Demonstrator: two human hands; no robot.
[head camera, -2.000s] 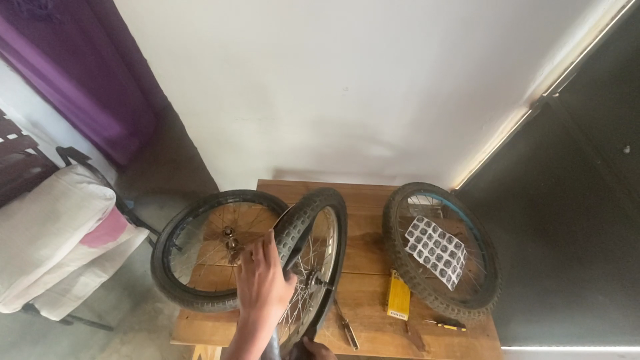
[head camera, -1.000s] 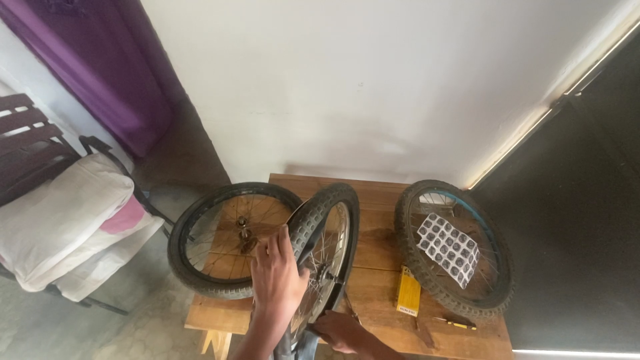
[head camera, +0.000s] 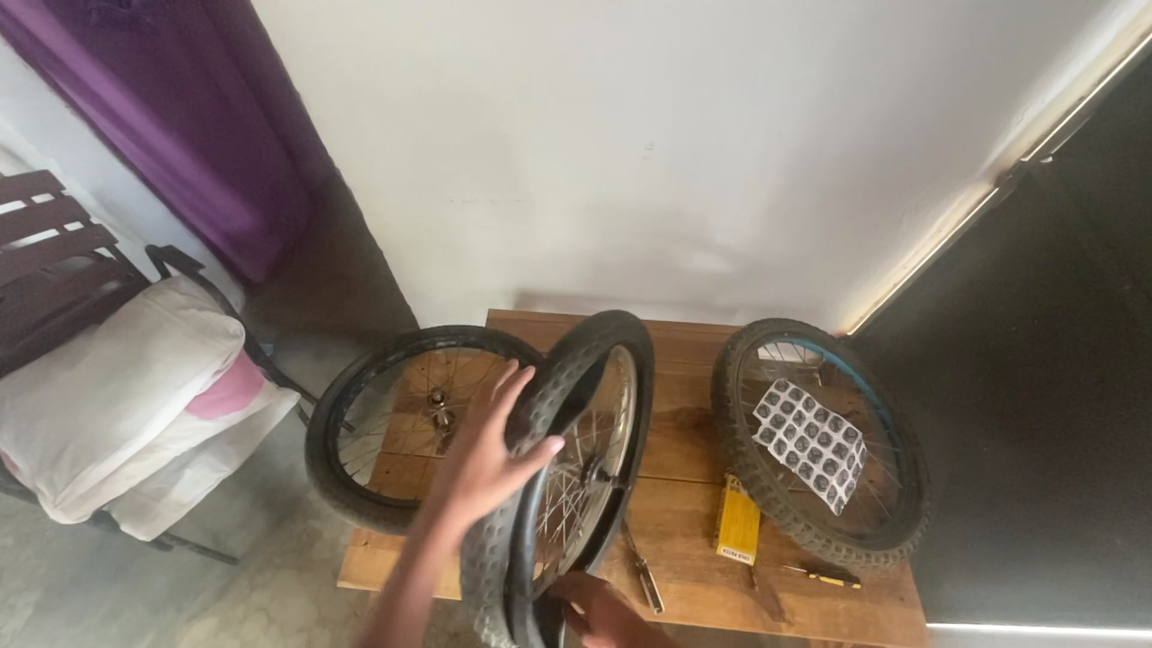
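Note:
A bicycle wheel with a knobby black tire (head camera: 560, 396) stands upright near the middle of the wooden table. A black inner tube (head camera: 522, 531) shows between the tire and the silver rim. My left hand (head camera: 493, 450) rests against the tire's left side, its fingers spread and thumb over the tread. Low on the wheel, my right hand (head camera: 598, 607) is curled at the tube and tire; the wheel partly hides its fingers, so its grip is unclear. A screwdriver (head camera: 646, 576) lies just right of the wheel.
A second wheel (head camera: 328, 477) lies at the left, a third (head camera: 904, 531) at the right with a sheet of round patches (head camera: 810, 441) on it. A yellow box (head camera: 738, 522) and a yellow-handled tool (head camera: 832, 579) lie nearby. A cushioned chair (head camera: 54, 243) stands left.
My left hand's fingers have spread from their more closed hold on the tire's tread. My right hand stays low by the wheel. The view has shifted slightly.

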